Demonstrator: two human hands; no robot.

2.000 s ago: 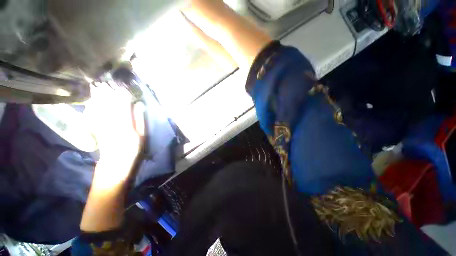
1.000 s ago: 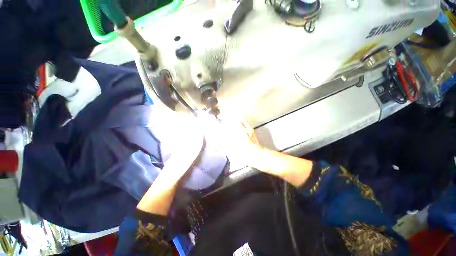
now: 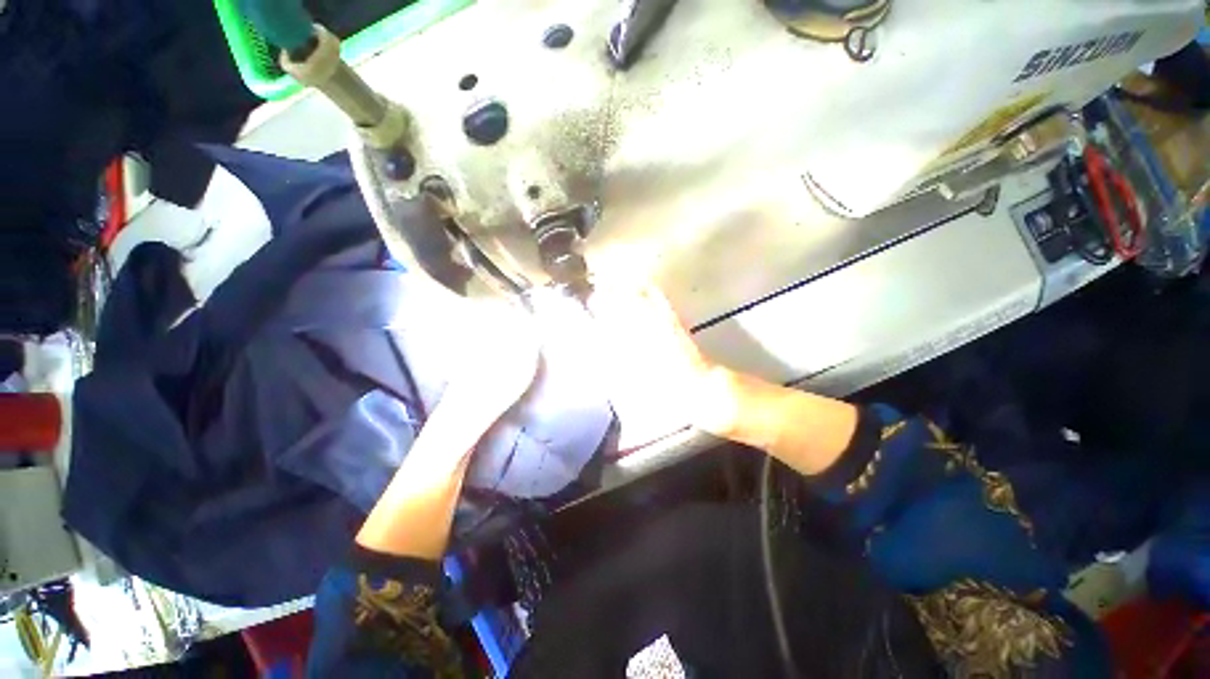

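Observation:
A dark navy garment piece [image 3: 252,398] lies spread left of the needle and hangs over the table's front edge. The cream-white sewing machine head [image 3: 743,120] stands above it, its needle area [image 3: 568,272] partly washed out by glare. My left hand [image 3: 484,365] lies on the cloth just left of and in front of the needle. My right hand [image 3: 670,365] is just right of the needle, at the cloth's right side. Glare hides the fingers of both hands, so their grip cannot be told.
A teal lamp arm with a brass-coloured joint [image 3: 345,93] rises at the machine's left end. A green basket [image 3: 398,33] is behind. Scissors with a red loop [image 3: 1112,199] lie at the table's right end. The table's front edge [image 3: 650,458] runs before my lap.
From two seconds ago, my right hand has come back from the far right to the needle, and the view has shifted. Over the last second both hands stay near the needle.

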